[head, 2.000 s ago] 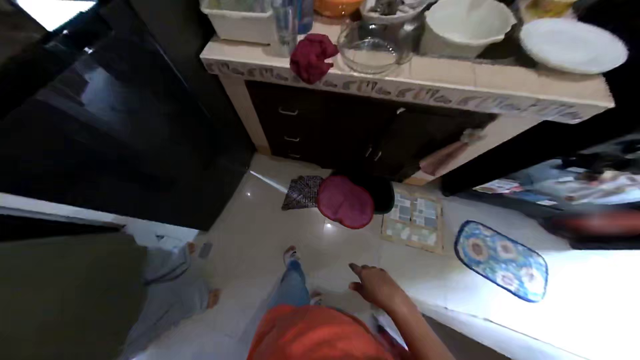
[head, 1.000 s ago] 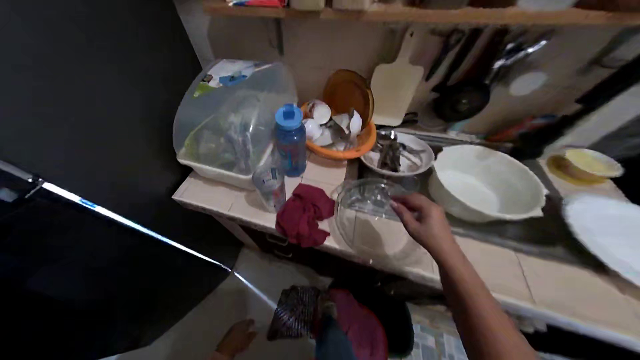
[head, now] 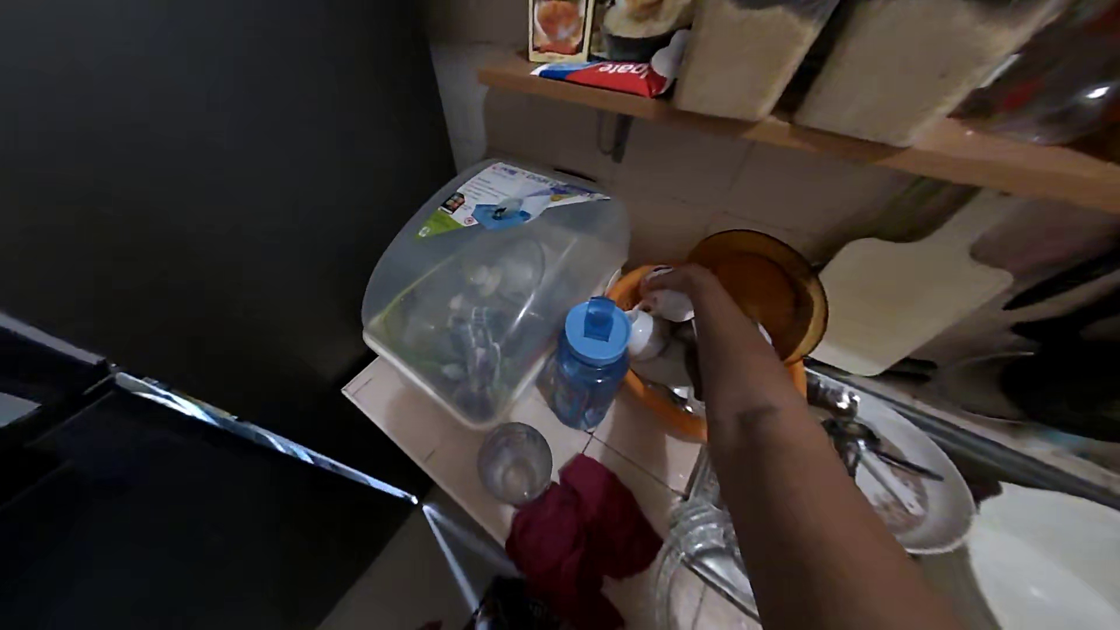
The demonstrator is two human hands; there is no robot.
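My right hand point(head: 682, 284) reaches into an orange plastic basin point(head: 652, 402), its fingers at a white cup point(head: 669, 304); whether they grip it is hard to tell. Other white crockery and an amber glass plate point(head: 770, 284) are in the basin. Just left of the basin stands a blue water bottle point(head: 591, 363). A clear drinking glass point(head: 514, 464) and a crumpled dark red cloth point(head: 582, 534) lie nearer the counter edge. Below my forearm is a clear glass dish point(head: 704, 547), partly hidden. My left hand is out of view, apart from an unclear bit at the bottom edge.
A translucent lidded dish container point(head: 499, 280) stands at the counter's left corner. Above runs a wooden shelf point(head: 752, 131) with a toothpaste tube point(head: 604, 77) and containers. At right are a white bowl of cutlery point(head: 945, 490), a large white basin point(head: 1050, 560) and a cutting board point(head: 901, 297).
My right hand has gone from the clear glass dish to the orange basin. My left hand, low in the view a second ago, has left it. The view has swung left and closer.
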